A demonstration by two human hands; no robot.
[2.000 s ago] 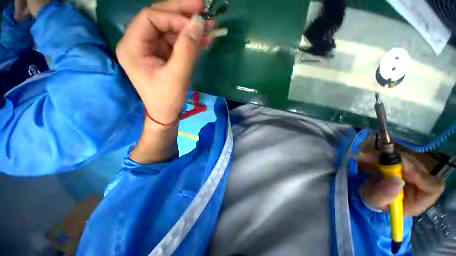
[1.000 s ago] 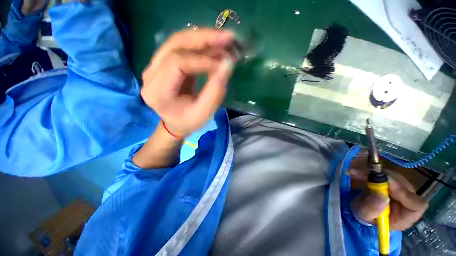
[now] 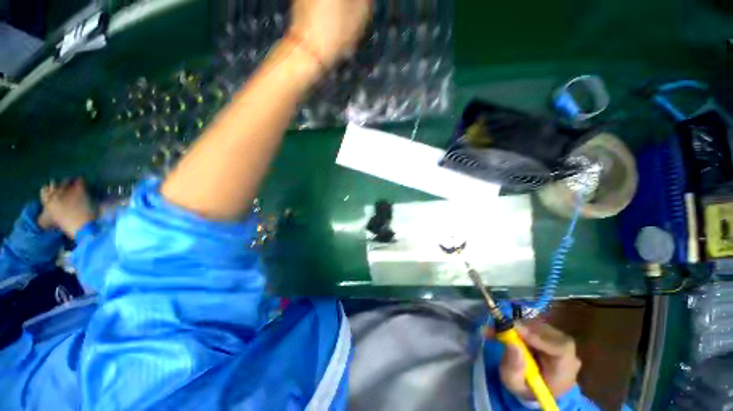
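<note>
My right hand [image 3: 540, 358] is shut on the yellow soldering iron [image 3: 526, 368]. The iron's metal tip points up at a small round white piece with a dark lower edge [image 3: 452, 244] on the pale sheet [image 3: 506, 233]. A black clump [image 3: 381, 221] lies at the sheet's left end. My left hand [image 3: 331, 24] is far forward at the top edge over the clear blister tray [image 3: 402, 68]. It is blurred and partly cut off, and its fingers are hidden, so I cannot tell what it holds.
A white paper strip [image 3: 402, 160] and a dark fan unit [image 3: 514, 152] stand beyond the sheet. A tan ring [image 3: 623, 181], light blue coiled cord [image 3: 560, 261] and blue box [image 3: 655, 197] are at right. Small parts [image 3: 173, 104] lie scattered at left, near another person's hands [image 3: 67, 205].
The view has shifted, showing more of the bench. My left hand has moved from near my body to far forward over the tray. My right hand still holds the iron.
</note>
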